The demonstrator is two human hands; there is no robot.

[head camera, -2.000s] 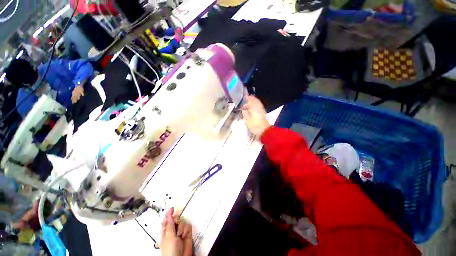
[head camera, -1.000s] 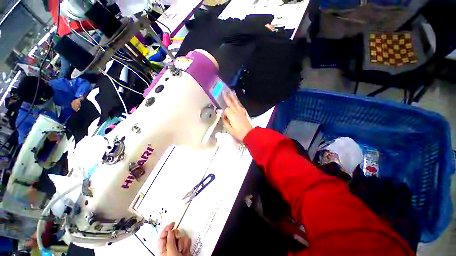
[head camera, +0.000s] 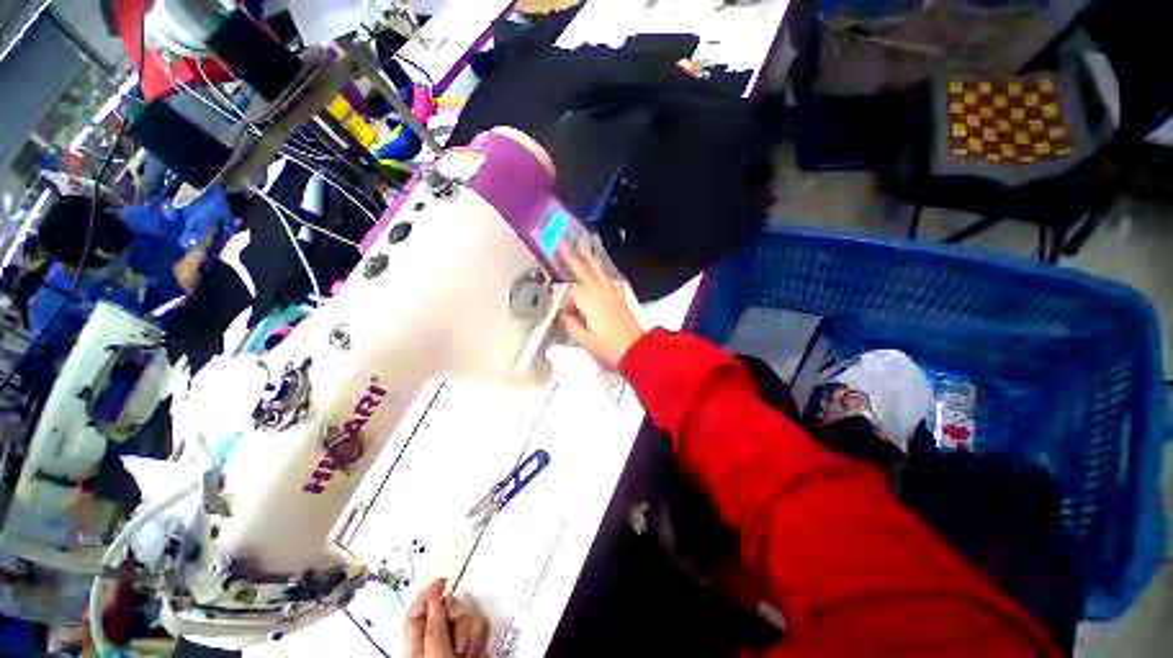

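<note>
The white HIKARI sewing machine (head camera: 425, 309) with a purple end lies across the view. My right hand (head camera: 594, 309), in a red sleeve, reaches to the machine's purple end, its fingertips at the lit control panel (head camera: 553, 233). My left hand (head camera: 444, 622) is at the bottom edge, partly cut off, fingers curled together on the table near the needle area; whether it holds thread or anything small is unclear. Thread snips (head camera: 511, 486) with dark-blue handles lie on the white table (head camera: 540, 540) between my hands.
Black fabric (head camera: 669, 154) lies beyond the machine's purple end. A blue plastic basket (head camera: 1106, 386) with dark cloth and a white item stands at right. Dark thread cones (head camera: 180, 142) stand behind the machine. A person in blue (head camera: 142, 244) sits at upper left. A chair with a checked seat is upper right.
My right hand has moved up from the edge of the machine's end onto the control panel. My left hand stays low by the needle area. The view has shifted slightly.
</note>
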